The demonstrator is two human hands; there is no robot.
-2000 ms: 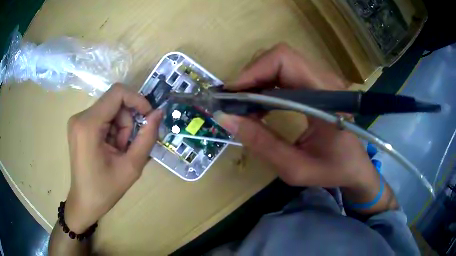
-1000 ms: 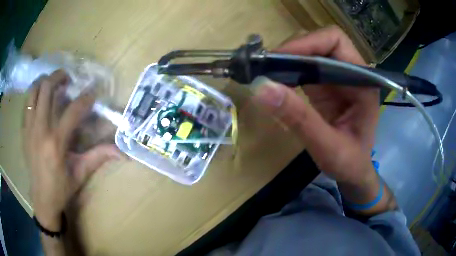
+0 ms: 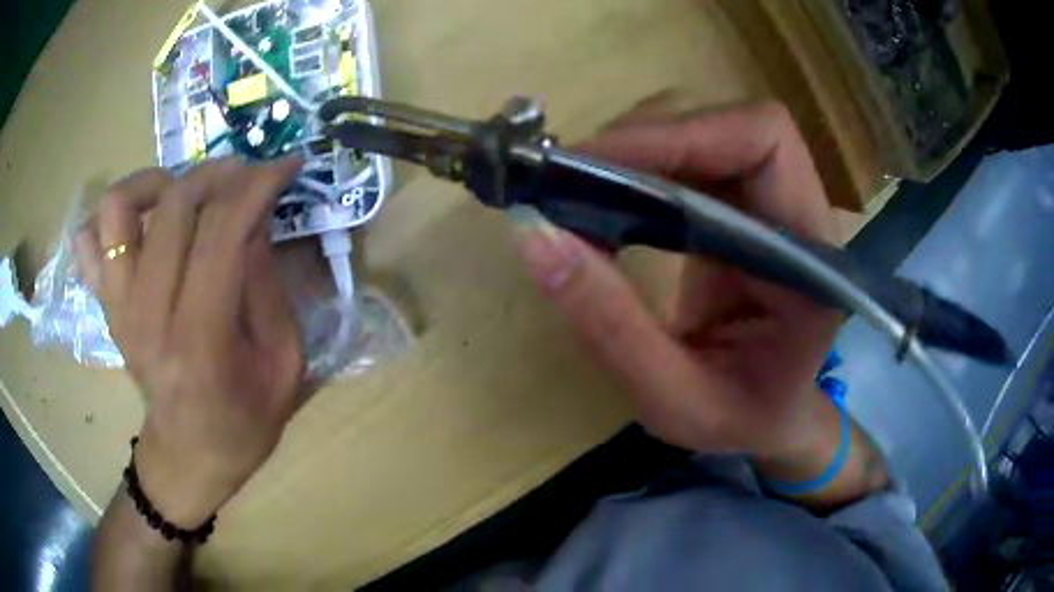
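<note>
The white socket housing (image 3: 376, 139) lies open on the cardboard at the upper left. It holds a green circuit board (image 3: 277, 52) with a yellow transformer (image 3: 247, 89) and a loose white wire. The white power cord (image 3: 339, 257) leaves its lower edge into a clear bag (image 3: 370, 335). My left hand (image 3: 202, 266) lies against the housing's lower left edge, fingers together; whether it grips the housing is hidden. My right hand (image 3: 705, 254) holds the black soldering iron (image 3: 624, 208), its tip over the housing's lower right part. Contact is unclear.
A shallow cardboard box (image 3: 809, 116) with dark scraps stands at the upper right. Crinkled plastic (image 3: 75, 306) lies left of my left hand. The tan cardboard sheet (image 3: 485, 347) covers the bench. The solder feed tube (image 3: 942, 387) curves down past my right wrist.
The housing has turned and moved up and left, its cord now pointing down. My left hand has moved from the bag and cord to the housing. The iron's tip has moved slightly left and up.
</note>
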